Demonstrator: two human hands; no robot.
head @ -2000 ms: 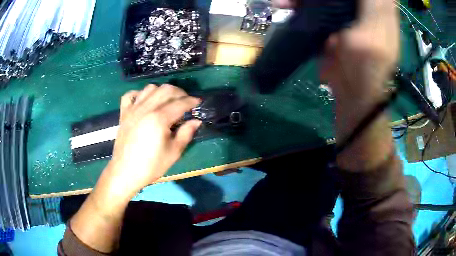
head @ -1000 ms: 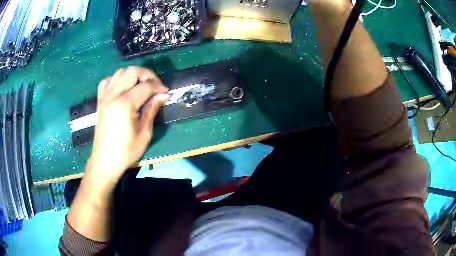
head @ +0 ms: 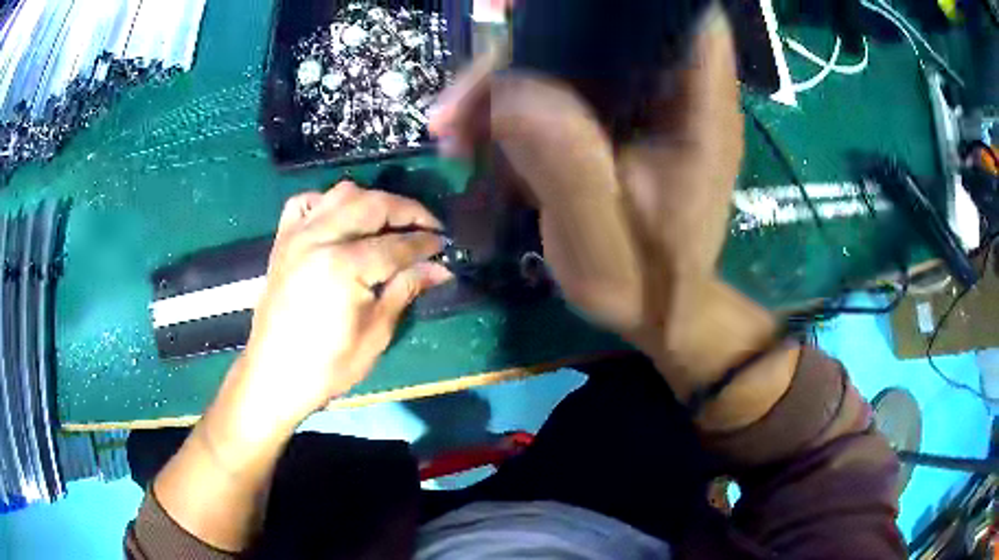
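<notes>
A silver-white aluminium profile (head: 208,302) lies in the groove of the black assembly fixture (head: 203,338). My left hand (head: 340,279) rests over the fixture, its thumb and fingertips closed on a small shiny end fitting (head: 452,258) at the strip end. My right hand (head: 624,186), blurred, is wrapped around the thick black electric screwdriver (head: 603,44) above the fixture's right end. The screwdriver's bit cannot be made out. The fixture's small ring (head: 534,264) shows beside my right hand.
A black parts tray (head: 276,98) of shiny pieces stands behind the fixture. Bright strips (head: 110,49) fan out far left; grey strips (head: 31,328) lie at the left edge. A spare black screwdriver (head: 931,224) and a white power strip (head: 955,164) are at right, with cords.
My right hand has come back from the top right, bringing the screwdriver over the fixture. My left hand has moved right along the fixture to the strip end.
</notes>
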